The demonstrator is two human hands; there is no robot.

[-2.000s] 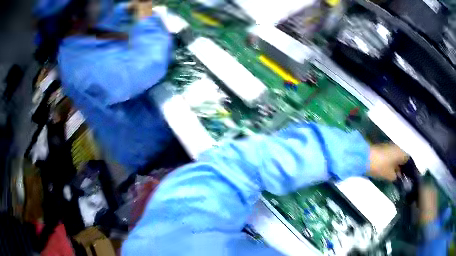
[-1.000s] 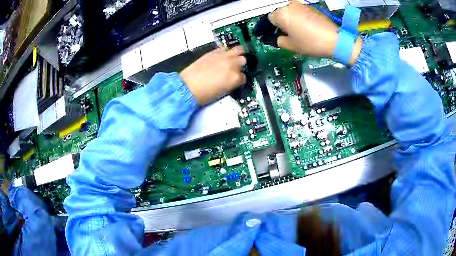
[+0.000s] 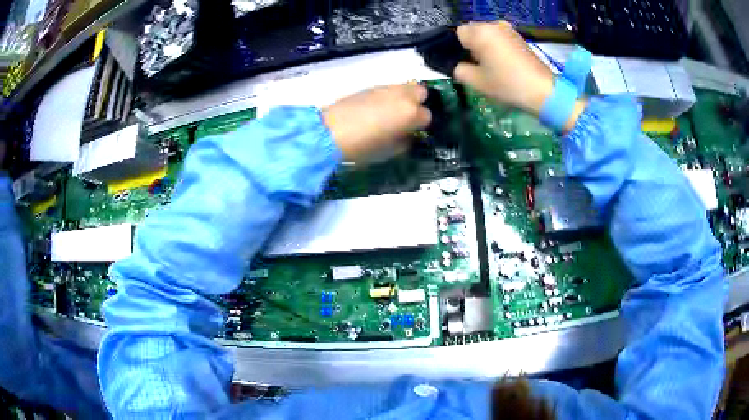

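A large green circuit board (image 3: 279,295) lies in front of me with a long white heatsink (image 3: 357,224) across its middle. My left hand (image 3: 379,121) is above the board's far part, beyond the heatsink, fingers pointing right. My right hand (image 3: 503,67), with a light-blue wristband (image 3: 567,92), is just right of it and farther out, at the board's far edge near the black bins. Dark coverings show at the fingertips of both hands. The fingertips are dark and blurred, so whether either hand holds a part cannot be told.
Black bins (image 3: 283,37) with silver and blue parts stand behind the boards. A black grid tray (image 3: 632,25) is at the far right. A block heatsink (image 3: 119,152) stands left. A metal rail (image 3: 394,361) runs along the near edge. Another person's blue sleeve (image 3: 37,344) is at the left edge.
Since a second ago the view has shifted, showing more of the bins. My right hand is now closer to the bins; my left hand remains over the board's far part.
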